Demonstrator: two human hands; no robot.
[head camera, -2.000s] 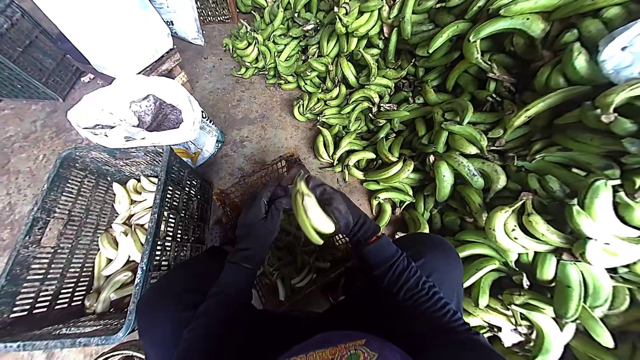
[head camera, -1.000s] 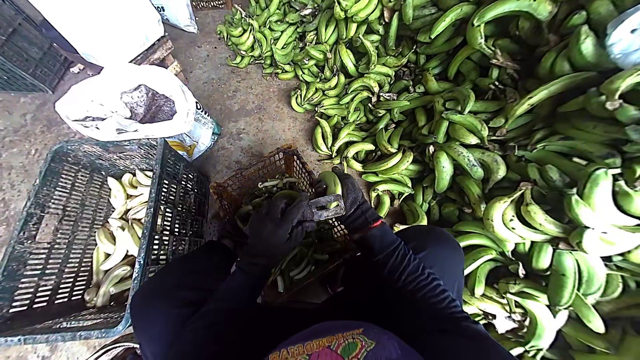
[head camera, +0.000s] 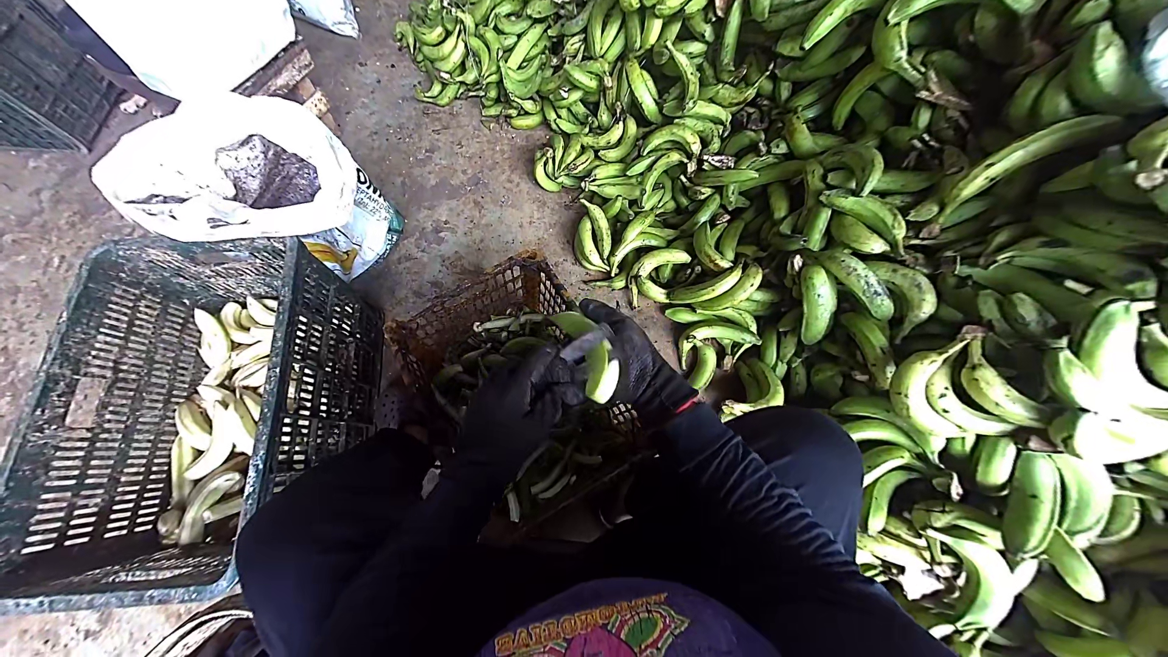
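Note:
My right hand (head camera: 636, 358), in a dark glove, grips a partly peeled green plantain (head camera: 600, 370) above a brown plastic crate (head camera: 456, 310) of green peels (head camera: 547, 470). Against that fruit, my gloved left hand (head camera: 525, 397) holds a flat metal blade (head camera: 584, 345); its handle is hidden by the fingers. Peeled pale plantains (head camera: 219, 429) lie in the dark plastic crate (head camera: 287, 328) to my left.
A large heap of green plantains (head camera: 821, 237) spreads over the floor ahead and to the right. Beyond the left crate stands an open white sack (head camera: 338, 196). Another dark crate (head camera: 41, 82) and a white container or sack (head camera: 201, 41) are at the upper left.
Two seconds ago the fruit in my hands was held upright between them; one second ago the blade came into sight at the fruit. Now a pale peeled strip shows on the fruit beside the blade.

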